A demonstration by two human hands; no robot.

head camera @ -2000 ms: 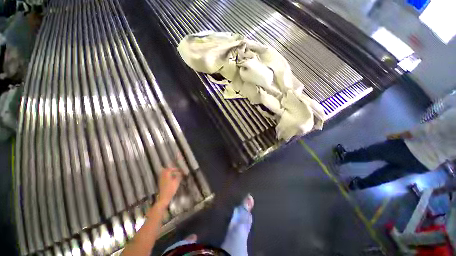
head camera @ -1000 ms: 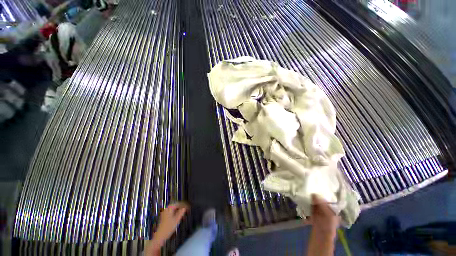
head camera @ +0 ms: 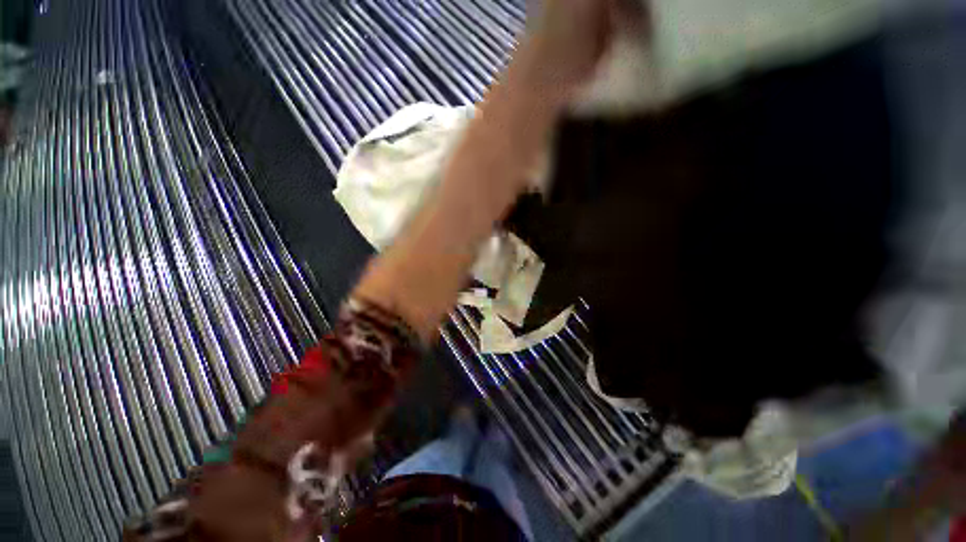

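Note:
The loose curtain cloth [head camera: 397, 185] lies partly on the metal tubes. A large dark part of it [head camera: 731, 244] is raised close to the camera, with a pale cream band along its top. My left arm reaches across from the lower left. My left hand [head camera: 604, 32] is blurred at the top edge and appears to grip the pale upper part of the raised cloth. A blurred brownish shape, perhaps my right arm, shows at the lower right edge; my right hand cannot be made out.
A bed of shiny parallel tubes [head camera: 117, 275] fills the left side. A second tube bed [head camera: 371, 58] lies under the cloth, with a dark gap between them. Blue-grey floor with a yellow line shows at the lower right.
My left hand has moved from the lower middle to the top, across the cloth. The cloth, flat in a heap before, is now partly lifted, showing a dark area. The view has shifted and blurred.

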